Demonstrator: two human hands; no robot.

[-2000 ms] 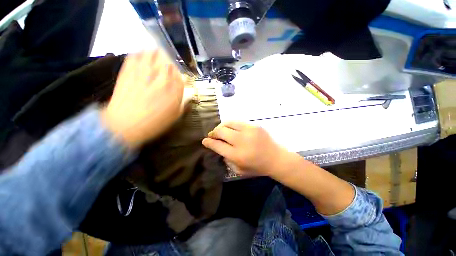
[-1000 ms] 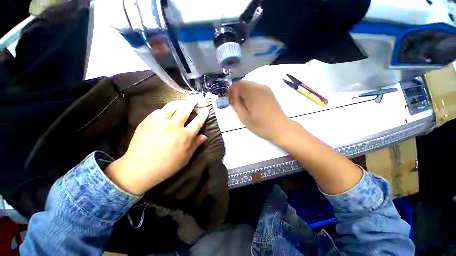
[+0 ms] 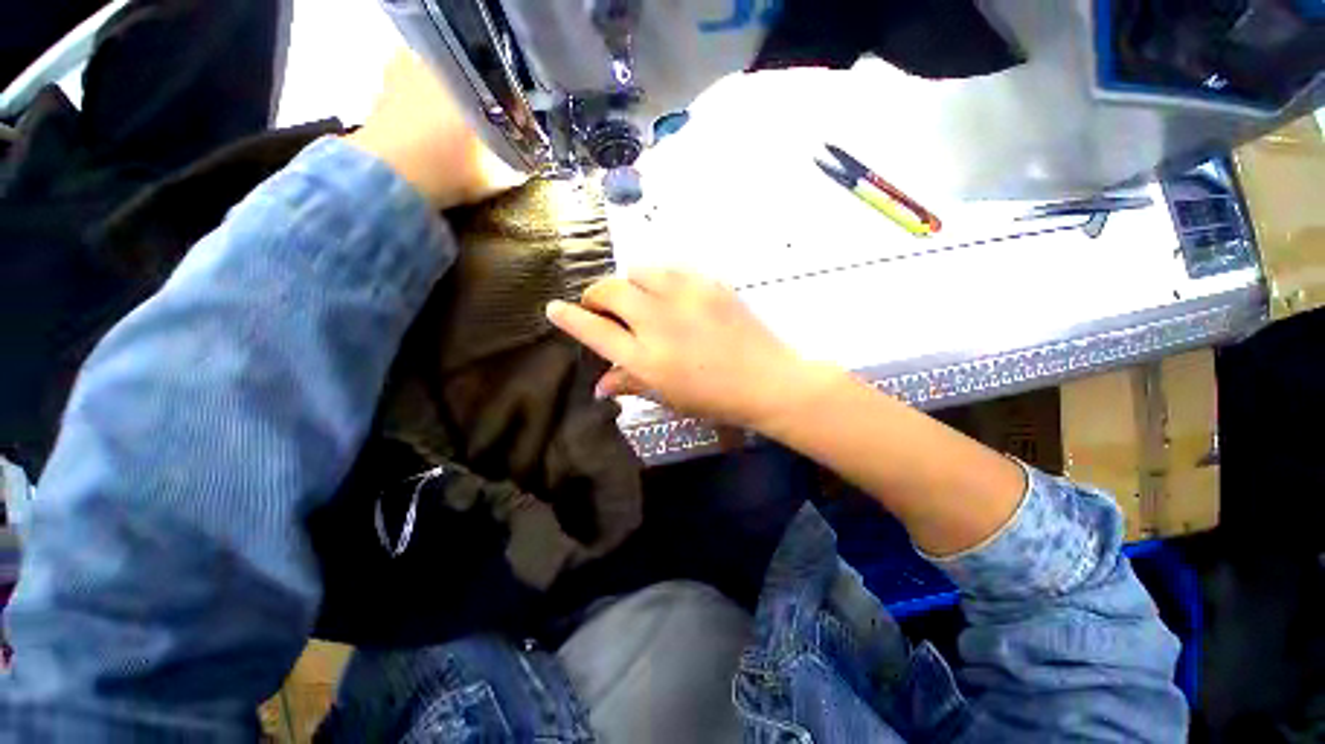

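Note:
A dark brown garment (image 3: 494,378) lies under the sewing machine head (image 3: 698,44), its gathered waistband (image 3: 581,240) lit tan beside the presser foot (image 3: 560,163). The cloth hangs over the table's front edge towards the lap. My left hand (image 3: 429,138) is behind and left of the needle, on the cloth; its fingers are largely hidden by the machine head. My right hand (image 3: 676,342) pinches the waistband's edge in front of the needle. A thin white cord loop (image 3: 400,512) hangs from the garment.
Yellow-and-red-handled snips (image 3: 881,192) and a thin dark metal tool (image 3: 1090,212) lie right of the needle. A ruler tape (image 3: 1017,359) runs along the table front. Cardboard cartons (image 3: 1148,451) and a blue crate rim (image 3: 1184,611) are below right.
My left hand has moved from the front of the needle to behind it. My right hand has come down from beside the needle to the waistband edge. The view has shifted.

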